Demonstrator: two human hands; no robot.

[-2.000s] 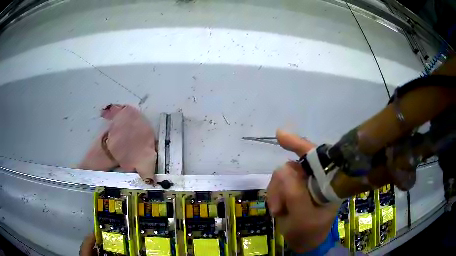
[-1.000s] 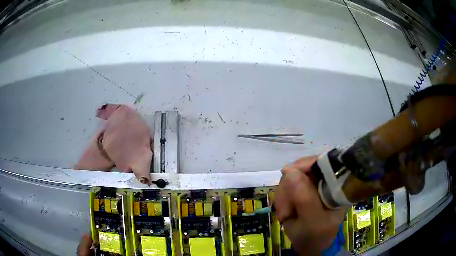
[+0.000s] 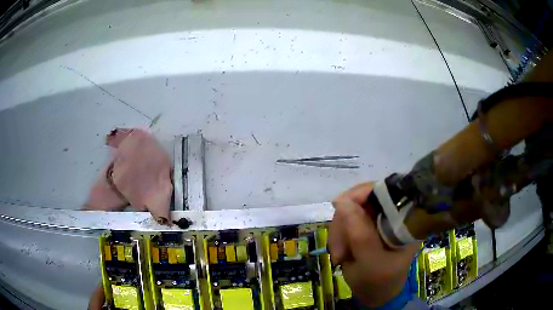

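Observation:
My right hand (image 3: pixel 376 254), with a blue band at the wrist, is closed around the lower end of the tan-brown glue gun (image 3: pixel 479 163). The gun's pale-blue nozzle (image 3: pixel 318 251) points left, over the right edge of a power-supply board (image 3: pixel 295 266) in the row. Whether it touches the board cannot be told. Each board has a bright yellow transformer (image 3: pixel 236 299) and small orange-yellow blocks. My left hand (image 3: pixel 97 298) shows only as a sliver at the row's left end, cut off by the bottom edge; its grip is hidden.
A pale metal rail (image 3: pixel 261 219) runs beyond the boards. A slotted bracket (image 3: pixel 194 172) with a dark knob meets it. A crumpled pink cloth (image 3: pixel 140 172) lies left of the bracket, partly over the rail. Tweezers (image 3: pixel 318 161) lie on the bench. A blue coiled cord (image 3: pixel 526 63) is at upper right.
The boards, cloth, bracket and tweezers have shifted left in view. The tweezers, partly covered by my right hand two seconds ago, now show fully. My right thumb has folded down against the gun.

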